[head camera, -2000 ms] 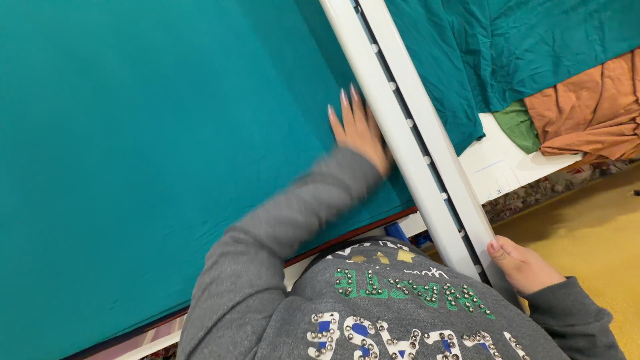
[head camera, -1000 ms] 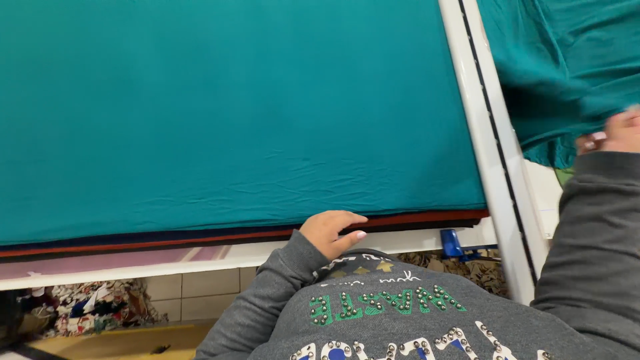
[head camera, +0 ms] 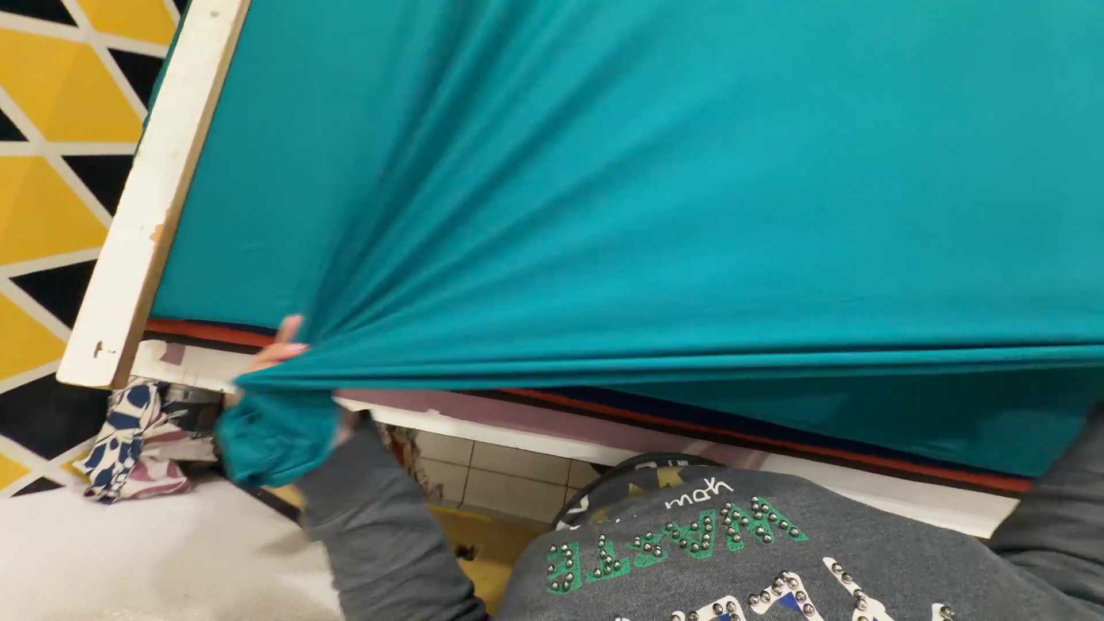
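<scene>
A large sheet of teal fabric (head camera: 690, 198) covers the cutting table. At the lower left my left hand (head camera: 280, 349) is closed on the bunched edge of this fabric, and folds fan out from it up and to the right. A gathered end (head camera: 280, 435) of the cloth hangs below the hand. The near edge is pulled taut towards the right side of the view. My right hand is out of view; only its grey sleeve (head camera: 1052, 492) shows at the right edge. Beneath the teal cloth lie layers of red and dark fabric (head camera: 776, 440).
A white wooden bar (head camera: 159, 190) lies across the fabric's left end. The white table edge (head camera: 897, 496) runs close in front of my body. Patterned cloth scraps (head camera: 142, 440) hang beside a white surface (head camera: 164, 552) at lower left. Beyond the bar is a yellow, black and white wall or floor.
The view has swung to the table's left end. My left hand, earlier empty at the table edge, now grips the teal fabric, which has gone from flat to folded. My right hand has left the view.
</scene>
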